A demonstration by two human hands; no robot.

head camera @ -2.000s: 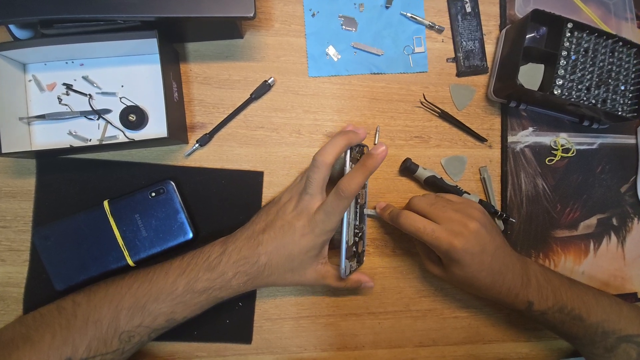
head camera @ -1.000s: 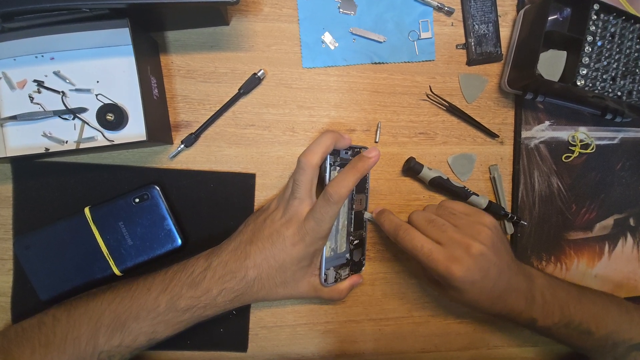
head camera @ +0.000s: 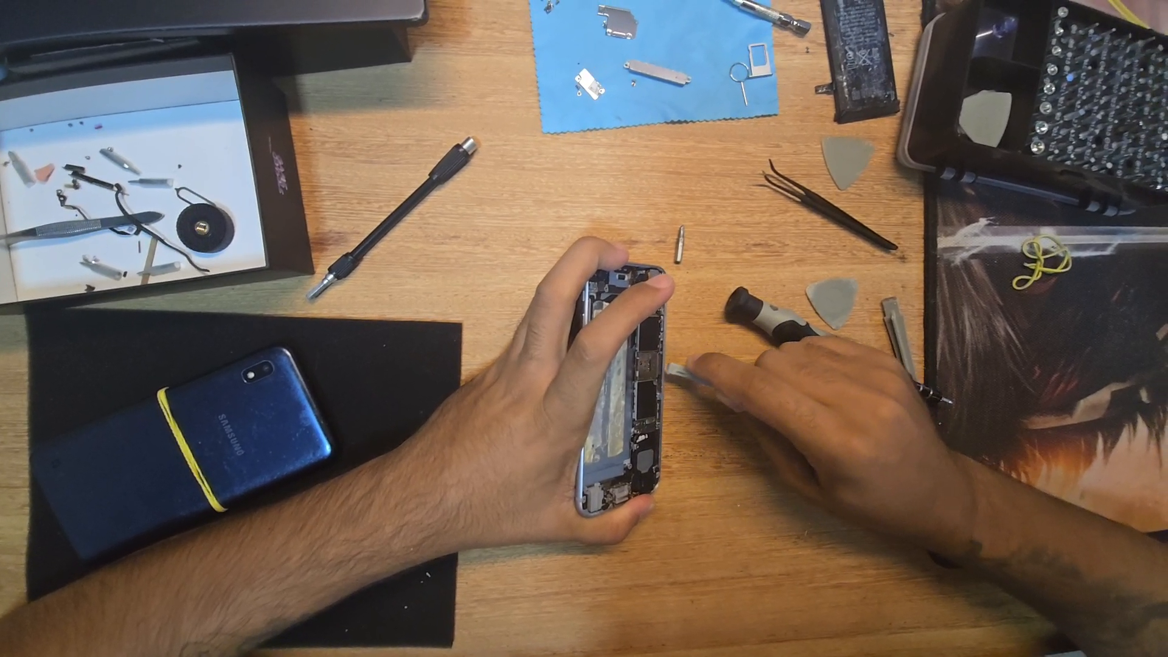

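Observation:
My left hand grips an opened smartphone by its ends and far side, tilted so its circuit board and battery bay show. My right hand pinches a small metal pry tool, its flat tip at the phone's right edge; whether it touches is unclear, and most of the tool is hidden by the fingers. A black and grey screwdriver lies partly under the right hand. Above the phone lies a small driver bit. Black tweezers and two guitar-pick-shaped opening picks rest nearby.
A blue cloth holds small metal parts beside a removed battery. A bit case stands at upper right, a white-lined box at left. A flexible extension shaft lies between. A blue Samsung phone rests on a black mat.
The phone in my left hand is tilted further open to view, showing more of its inside. The right hand keeps the pry tool near its right edge.

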